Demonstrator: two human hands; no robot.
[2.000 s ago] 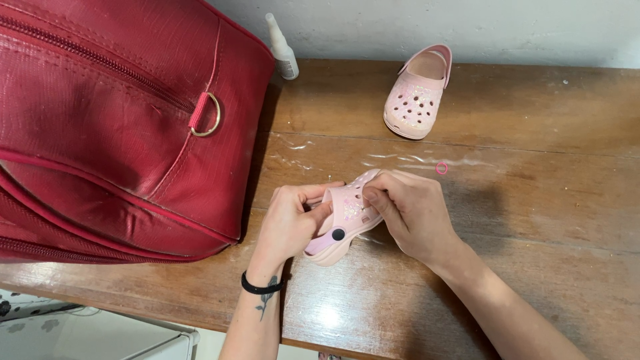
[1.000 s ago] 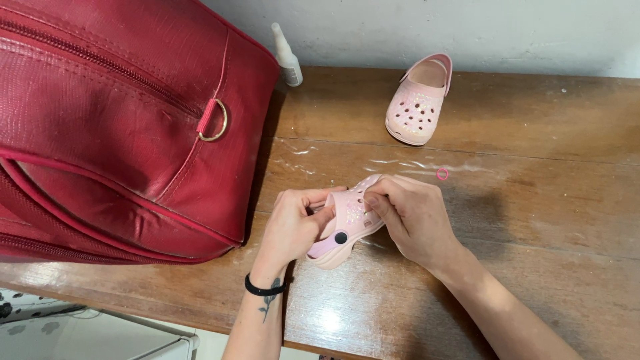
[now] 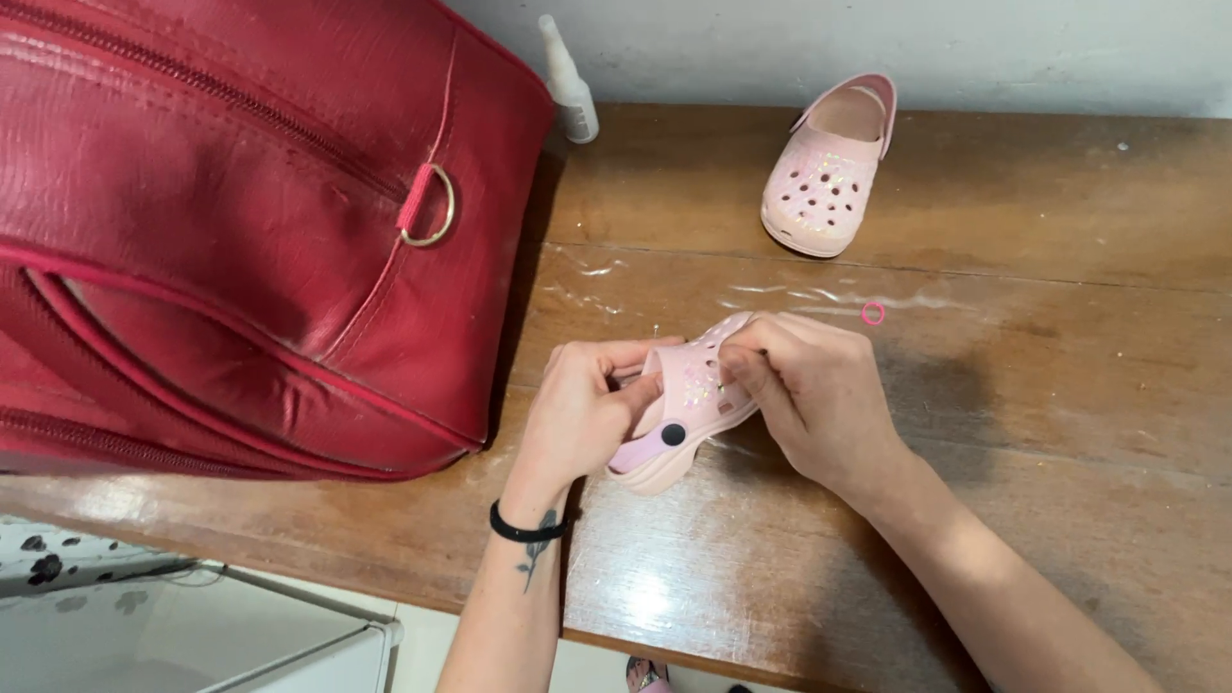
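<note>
A child's pink clog (image 3: pixel 698 385) with vent holes and a black strap rivet is tilted between my two hands over the wooden table. My left hand (image 3: pixel 592 409) grips it at the foot opening, the thumb inside. Fingertips of my right hand (image 3: pixel 818 395) pinch at the holes on the upper near the toe; whether they hold something small there is hidden. The matching pink clog (image 3: pixel 818 192) rests upright farther back, its toe towards me. Between that clog and my right hand lies a small pink ring (image 3: pixel 873 313).
A large red bag (image 3: pixel 269 241) with a metal D-ring takes up the left side of the wooden table (image 3: pixel 1078 385). Behind it, a white bottle with a narrow nozzle (image 3: pixel 576 101) stands by the wall. Below the table's front edge, a white appliance or cabinet top (image 3: pixel 260 635) shows.
</note>
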